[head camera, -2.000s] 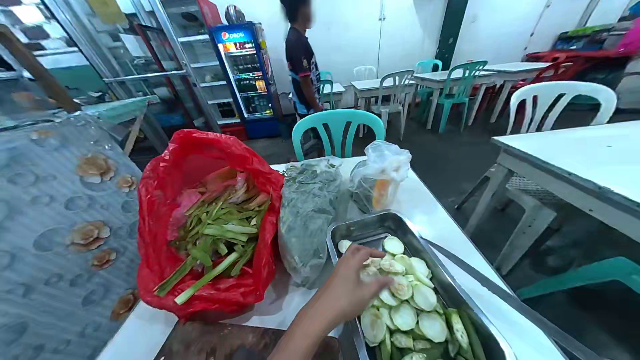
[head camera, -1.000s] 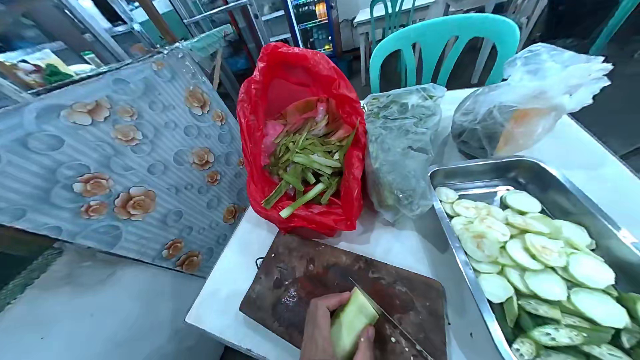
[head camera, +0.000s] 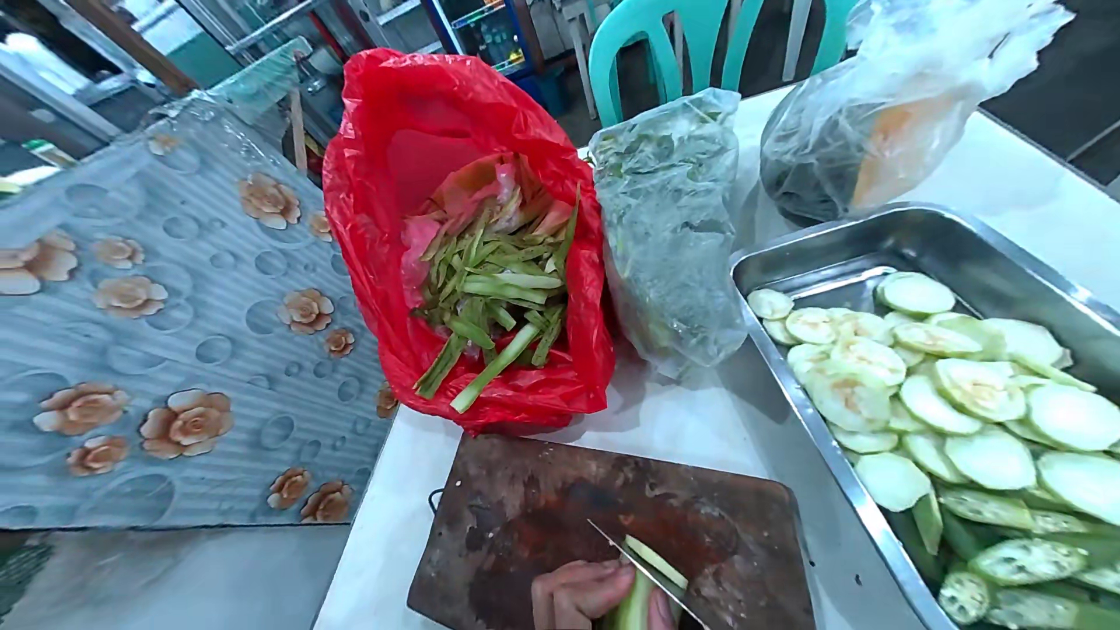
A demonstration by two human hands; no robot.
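Note:
At the bottom edge, my left hand [head camera: 582, 595] grips a peeled, pale green vegetable [head camera: 632, 608] on a dark, worn cutting board [head camera: 542, 499]. A knife blade [head camera: 647, 570] passes through the vegetable near its far end, with a thin slice [head camera: 656, 560] on the blade's far side. The knife's handle and my right hand are out of view below. To the right, a stainless steel tray [head camera: 831, 446] holds many pale round slices [head camera: 989, 455] and cut okra [head camera: 1028, 560].
Behind the board, a red plastic bag [head camera: 385, 306] holds green peelings [head camera: 499, 297]. Beside it stand a clear bag of leafy greens [head camera: 669, 219] and another knotted plastic bag [head camera: 875, 140]. A teal plastic chair [head camera: 630, 35] is beyond the white table [head camera: 691, 420]; a flower-patterned covered surface [head camera: 201, 350] is at left.
Two seconds ago a hand was over the slices in the tray. One second ago my left hand held the vegetable on the board; now a slice shows beyond the blade. The view has swung downward.

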